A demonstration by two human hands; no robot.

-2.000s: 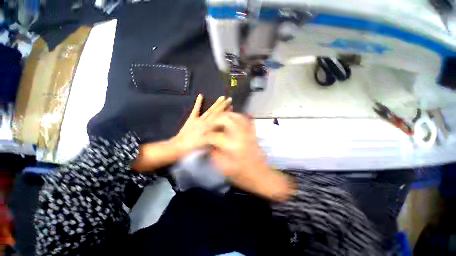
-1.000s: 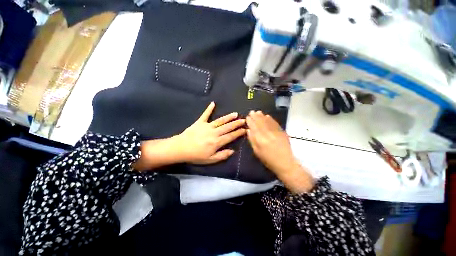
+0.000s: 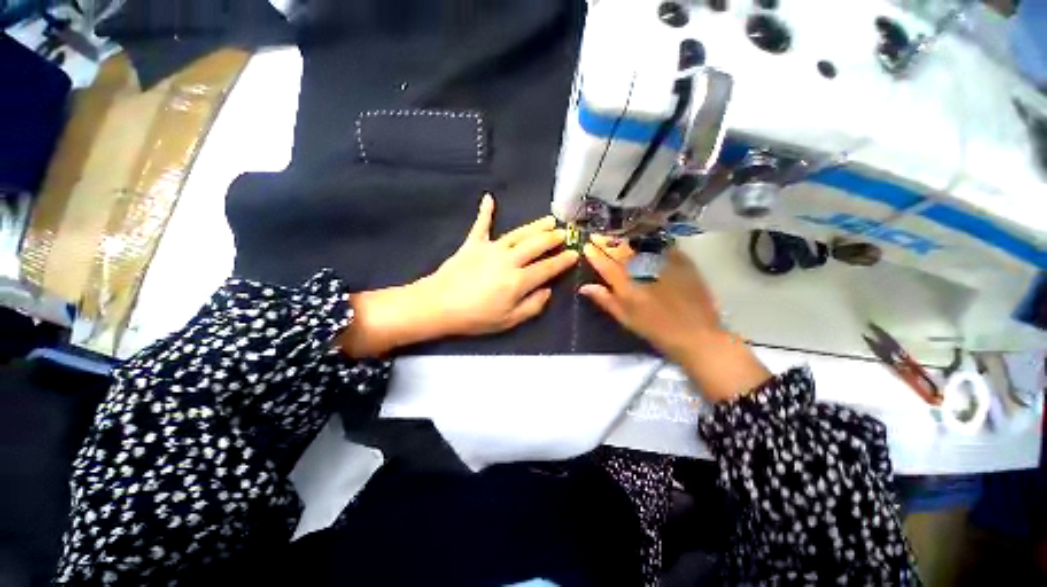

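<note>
A large black garment panel (image 3: 344,229) lies flat on the machine table, with a pocket-shaped dashed white outline (image 3: 423,138) on it. A faint dashed line runs down its near right part. My left hand (image 3: 488,281) lies flat on the panel, fingers apart, fingertips just left of the presser foot (image 3: 574,237). My right hand (image 3: 654,300) rests on the panel at the right of the foot, fingertips near the needle area. Neither hand visibly grips the cloth. The needle itself is hard to see under the white sewing machine (image 3: 792,126).
Black-handled scissors (image 3: 786,250) lie under the machine arm. Red-handled snips (image 3: 904,365) and a white ring (image 3: 964,399) lie at the right. Taped brown cardboard (image 3: 126,218) is at the left. A white-sided piece (image 3: 517,401) hangs at the table's front edge.
The panel has moved away from me and straightened, bringing the dashed line up to the presser foot. Both hands, overlapping in the earliest frame, are now apart on either side of the foot.
</note>
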